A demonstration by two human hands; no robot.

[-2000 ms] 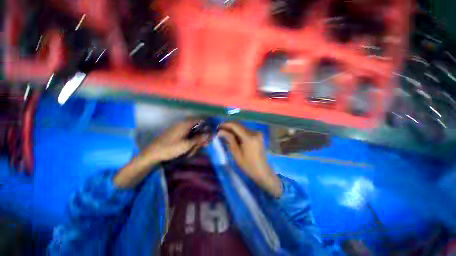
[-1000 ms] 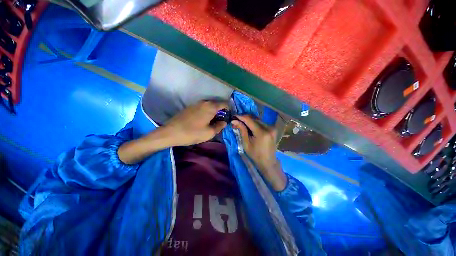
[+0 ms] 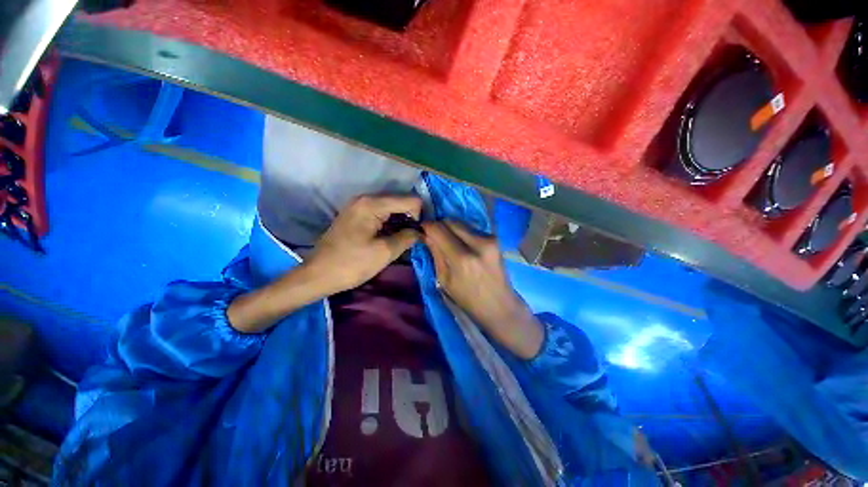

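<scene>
My left hand (image 3: 366,243) and my right hand (image 3: 466,266) meet in front of my chest, just below the bench edge. A small dark piece (image 3: 402,224) shows between my fingertips; my left hand holds it, and my right fingertips touch its right end. Most of it is hidden by fingers, so I cannot tell if it is a watch head, a strap or both. The orange-red foam tray (image 3: 571,71) lies on the bench above my hands. Round black watch heads with orange tabs, such as this one (image 3: 725,116), sit in its pockets at the right.
The green bench edge (image 3: 381,138) runs slantwise above my hands. Another tray with dark items (image 3: 36,157) is at the far left. A brown box (image 3: 590,245) is below the bench edge, right of my hands. Blue cloth (image 3: 790,371) is at the right.
The blurred view has sharpened and shifted, with the tray filling the upper right. My hands stay together, and less of the dark piece shows than a second ago.
</scene>
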